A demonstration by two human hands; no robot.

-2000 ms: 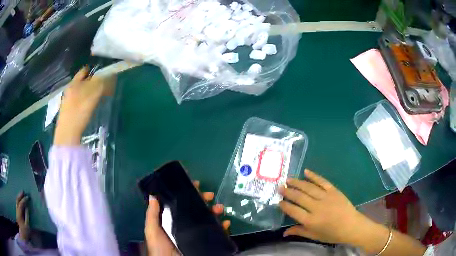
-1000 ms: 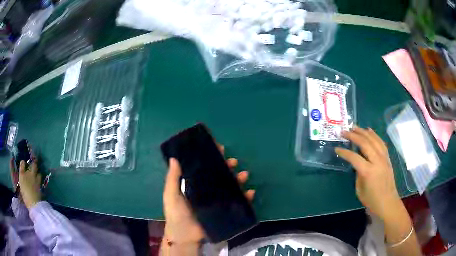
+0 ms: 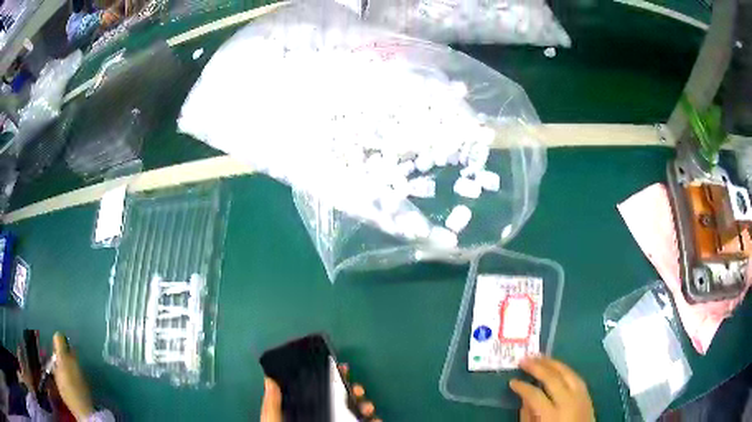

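Observation:
My left hand point(image 3: 272, 402) is at the bottom edge, partly cut off, and holds a black smartphone point(image 3: 302, 381) with its dark face up. My right hand point(image 3: 556, 394) is at the lower right, also cut off, with its fingertips over the lower edge of the printed card point(image 3: 505, 323). The card is white with a red square outline and a blue round spot. It lies in the shallow clear plastic tray point(image 3: 489, 394). I cannot tell whether the fingers grip the card or only touch it.
A big poly bag point(image 3: 363, 124) of white parts lies ahead. A ribbed blister tray point(image 3: 136, 301) is at left. At right are the press fixture point(image 3: 711, 239), pink cloth point(image 3: 655, 227) and a small clear tray point(image 3: 647, 354). Another person's hand point(image 3: 70, 379) is at lower left.
The view has tilted up, so the bench things sit lower in it. The card's tray is now farther from the big bag's far side and touches or nears its front edge.

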